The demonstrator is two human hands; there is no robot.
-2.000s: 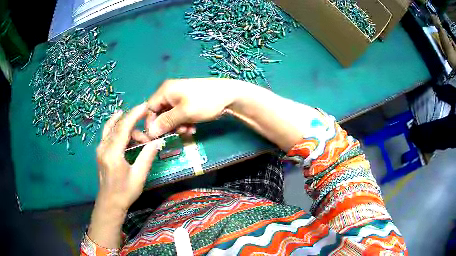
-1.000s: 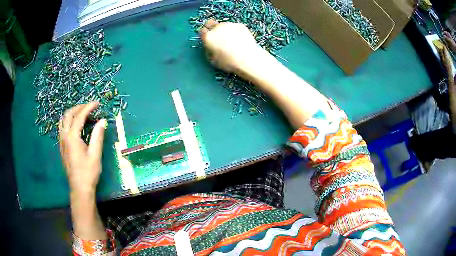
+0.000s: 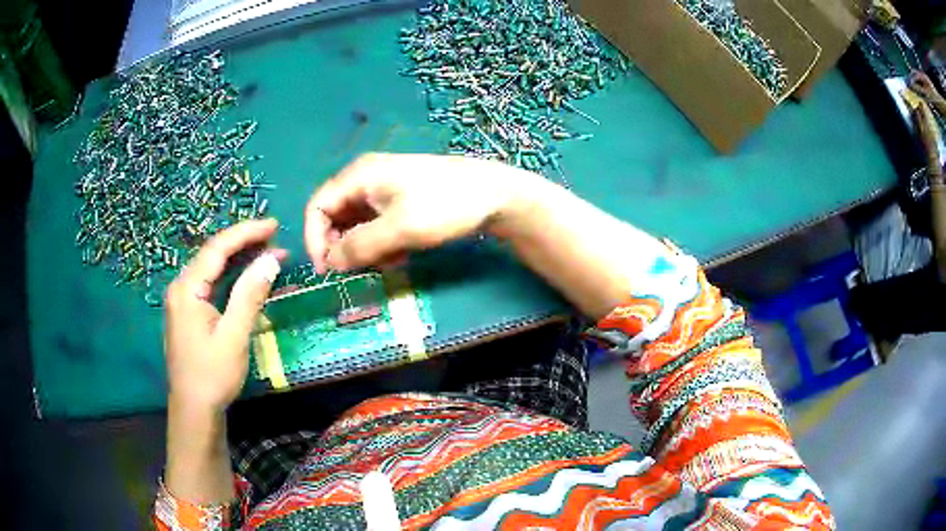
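Note:
The green circuit board (image 3: 327, 340) lies at the near table edge, with a cream strip (image 3: 412, 330) across its right side and another across its left. A dark red block (image 3: 359, 315) sits on it. My right hand (image 3: 363, 218) is above the board's far side, fingertips pinched together. Fine silver wire leads (image 3: 344, 294) show below its fingertips; the component body is hidden by the fingers. My left hand (image 3: 221, 311) is at the board's left edge, thumb and forefinger near each other; whether they hold a small part cannot be told.
Loose green components (image 3: 166, 171) are heaped at the left and another pile (image 3: 503, 73) lies at the back middle. An open cardboard box (image 3: 695, 88) holds more. A white tray (image 3: 233, 23) is at the far edge. A blue stool (image 3: 825, 337) and another person's arm (image 3: 928, 135) are at right.
My right hand has come back from the back middle pile to above the board. My left hand has moved right from the left pile to the board's left edge.

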